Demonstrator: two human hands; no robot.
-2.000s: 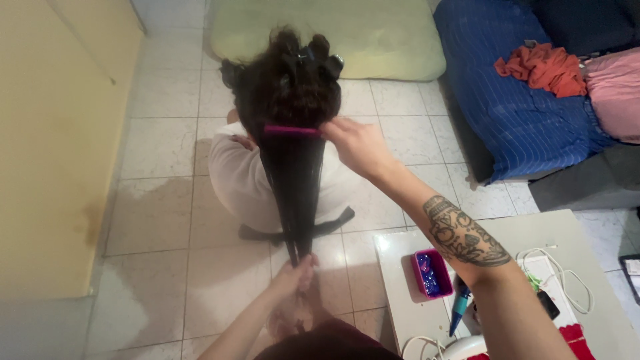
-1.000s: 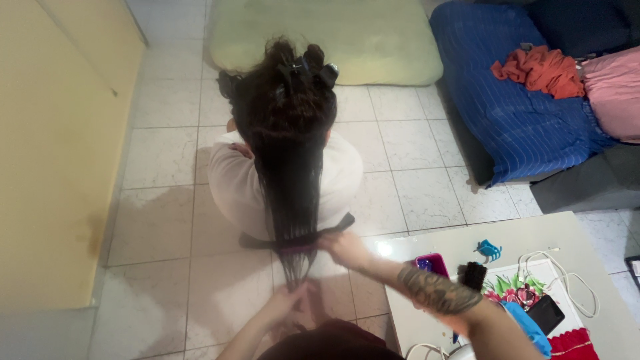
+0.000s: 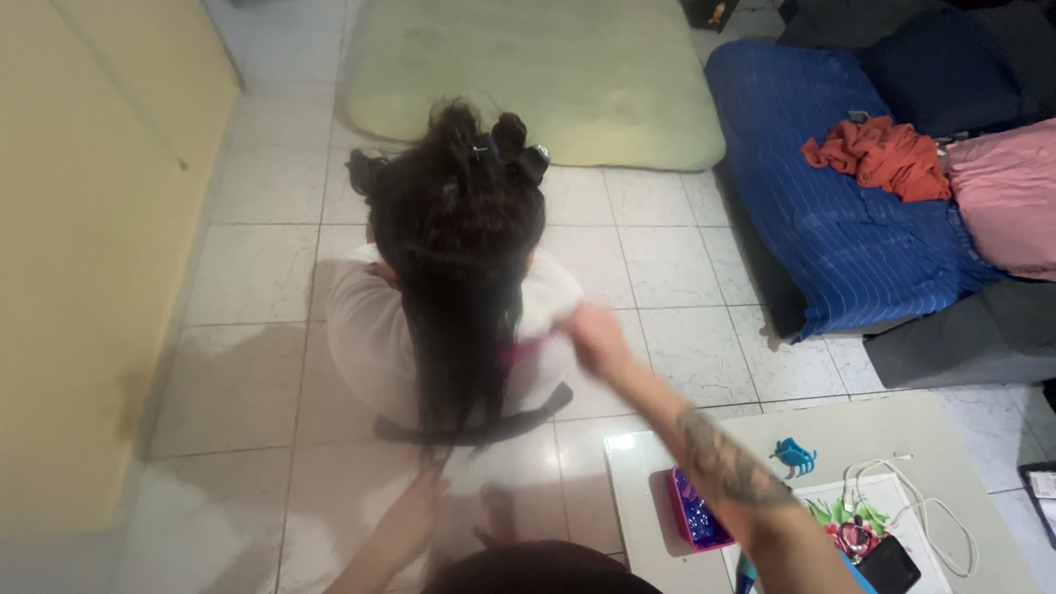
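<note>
A person in a white top [image 3: 363, 355] sits with their back to me, their long dark hair [image 3: 462, 346] hanging down the back. Clips [image 3: 481, 150] hold sections of hair up on the crown. My right hand [image 3: 596, 338], blurred, grips a magenta comb [image 3: 524, 351] whose far end is at the right side of the hanging hair. Below the hair's ends is my left hand [image 3: 417, 503], also blurred; a few strands reach its fingertips, and whether it holds them is unclear.
At lower right a white table [image 3: 899, 421] bears a pink box [image 3: 697, 516], a blue claw clip [image 3: 795, 457], a white cable [image 3: 949, 511] and a phone [image 3: 889, 567]. A green mat [image 3: 536, 82] lies ahead, a sofa with a blue cover [image 3: 825, 206] to the right.
The comb first went down the hair from near the nape to its lower part. Now my right hand has moved it up and to the right side of the hair.
</note>
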